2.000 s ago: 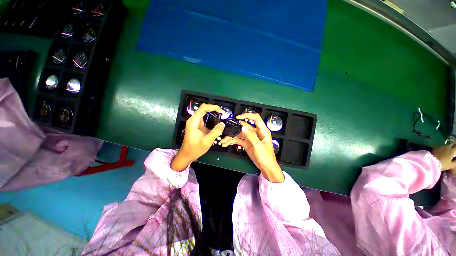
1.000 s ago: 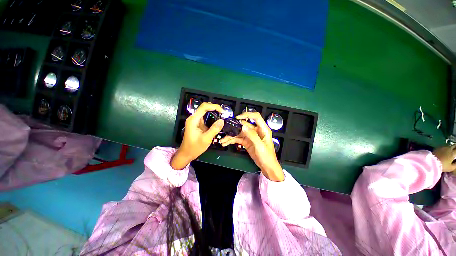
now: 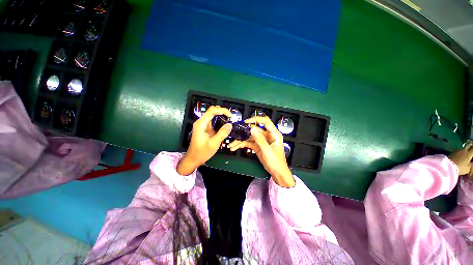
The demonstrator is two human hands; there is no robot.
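A black compartment tray (image 3: 310,141) lies on the green bench in front of me. Several round watch heads with glossy faces sit in its pockets, and the two right-end pockets hold none. My left hand (image 3: 202,142) and my right hand (image 3: 269,150) meet above the tray's left half. They hold a dark round smartwatch (image 3: 240,131) between their fingertips, its screen dark. A second dark round shape shows at my left fingertips; I cannot tell whether it is held or lies in the tray. My hands hide part of the tray's lower row.
A blue mat (image 3: 244,39) lies at the far side. Neighbouring trays (image 3: 96,70) with rows of watch heads stand at the left. A thin dark cable (image 3: 435,132) with white ends lies at the right. Pink sleeves (image 3: 409,181) of people show on both sides.
My hands stay in nearly the same place. The held watch has tilted slightly, and a blue glint at its top edge has gone. The sleeve at the left dropped and came back up.
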